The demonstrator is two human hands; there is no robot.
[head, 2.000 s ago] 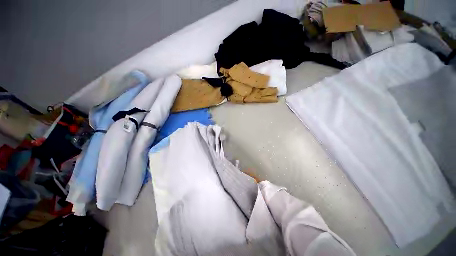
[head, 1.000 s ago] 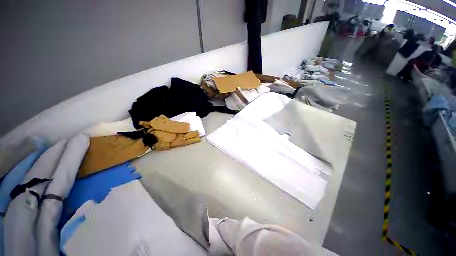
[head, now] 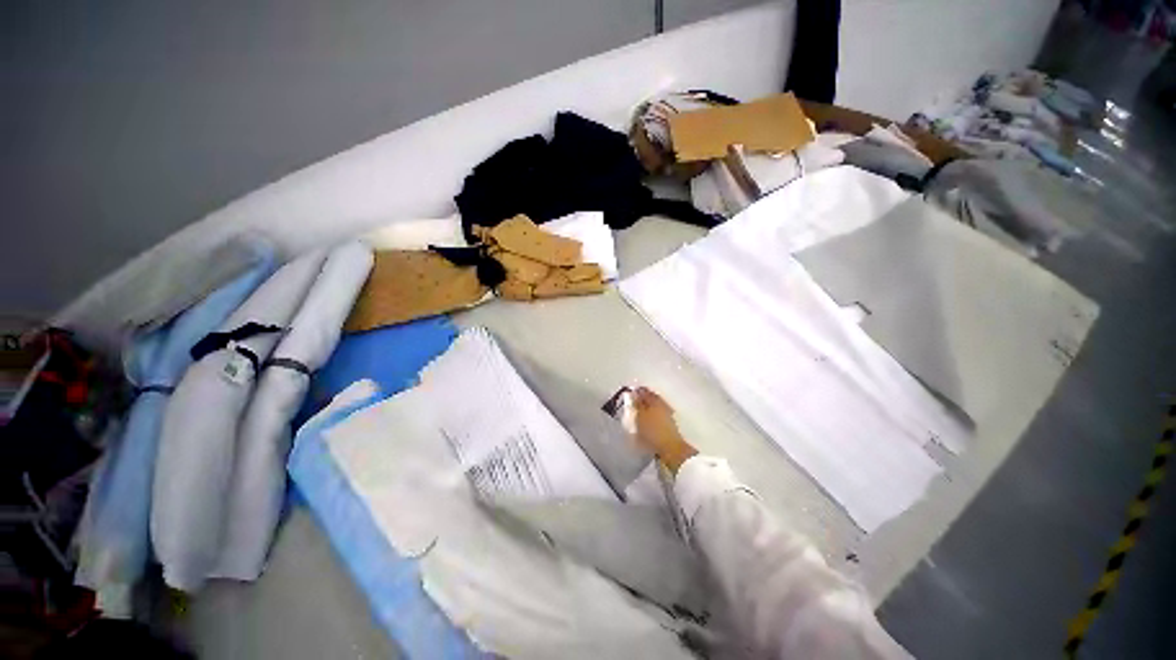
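My right hand (head: 662, 431), in a pale sleeve, reaches in from the lower right. Its fingers close on a small dark item (head: 618, 401) with something white beside it; I cannot tell what it is. The hand is at the right edge of the stacked white cut panels (head: 458, 400), which show fine dark lines along their plies. A grey area, panel or shadow, lies beside them. Part of the white stack is folded over towards me. Light blue panels (head: 359, 548) show under its left side. My left hand is not in view.
Tied white and blue rolls (head: 206, 477) lie left. Tan pieces (head: 535, 258) with a dark tie, a blue sheet (head: 387, 355) and black cloth (head: 555, 174) lie behind. White panels (head: 761, 348) lie right, beside the pale table's edge (head: 1045, 355). A low white partition (head: 323, 161) runs behind.
My right hand has come into view with the small dark item. The white stack's lined plies and the blue panels beneath show more. The view has swung right, then partly back left.
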